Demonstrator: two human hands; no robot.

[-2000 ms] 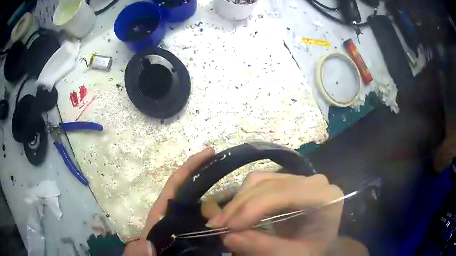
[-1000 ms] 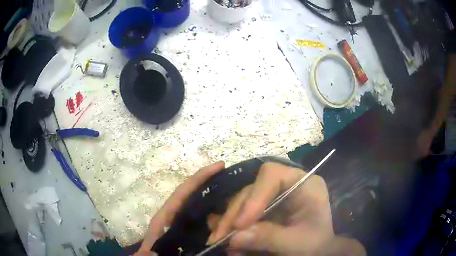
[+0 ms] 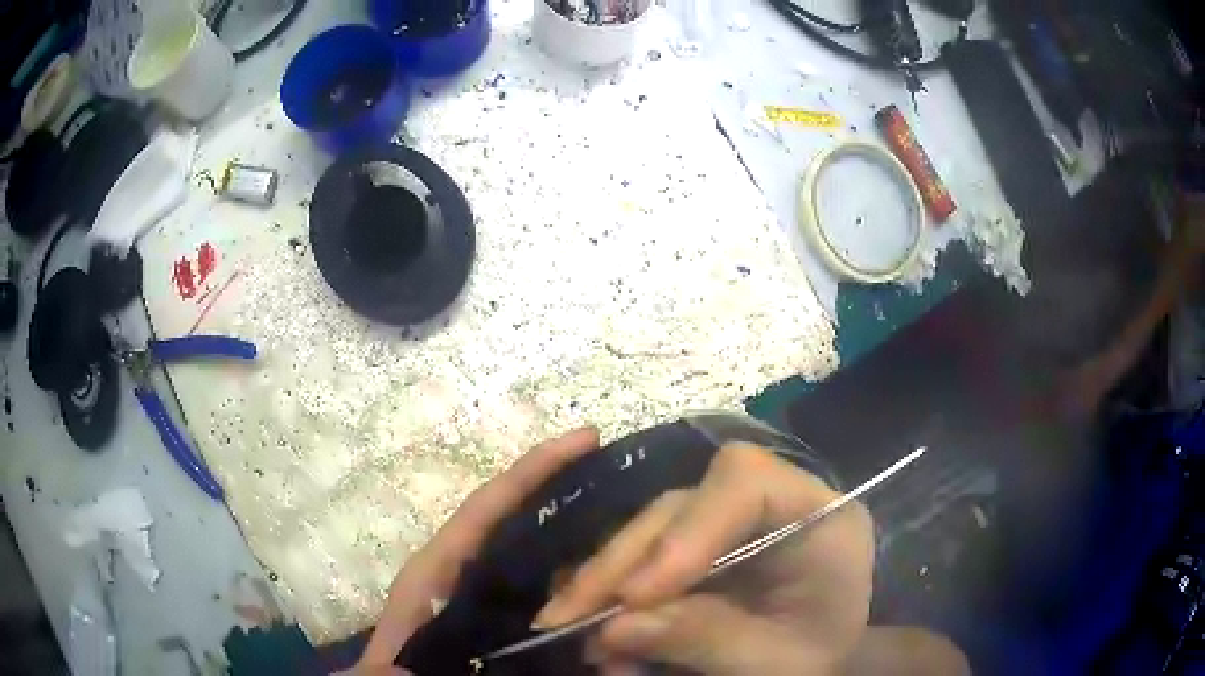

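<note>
Black headphones (image 3: 582, 508) with pale lettering on the band lie low at the near edge of the sheet. My left hand (image 3: 482, 548) holds them along the left side of the band, partly cut off by the bottom edge. My right hand (image 3: 740, 568) holds silver tweezers (image 3: 819, 512) like a pen, above the headphones. The tweezers' tip is beside a small gold spot on the dark ear cup (image 3: 443, 647) at the bottom edge. The inside of the cup is mostly cut off. A black disc (image 3: 391, 234) with a raised centre lies on the sheet.
Side cutters (image 3: 179, 396) and a small silver battery (image 3: 249, 184) lie left. Blue cups (image 3: 346, 87) and a white cup stand at the back. A tape roll (image 3: 862, 211) and a red tube (image 3: 914, 163) lie right. Another person's arm (image 3: 1136, 337) shows at the right.
The headphone band has turned, so its opening no longer shows. The tweezers lifted away, then came back down beside the gold spot. The bench view has shifted slightly left.
</note>
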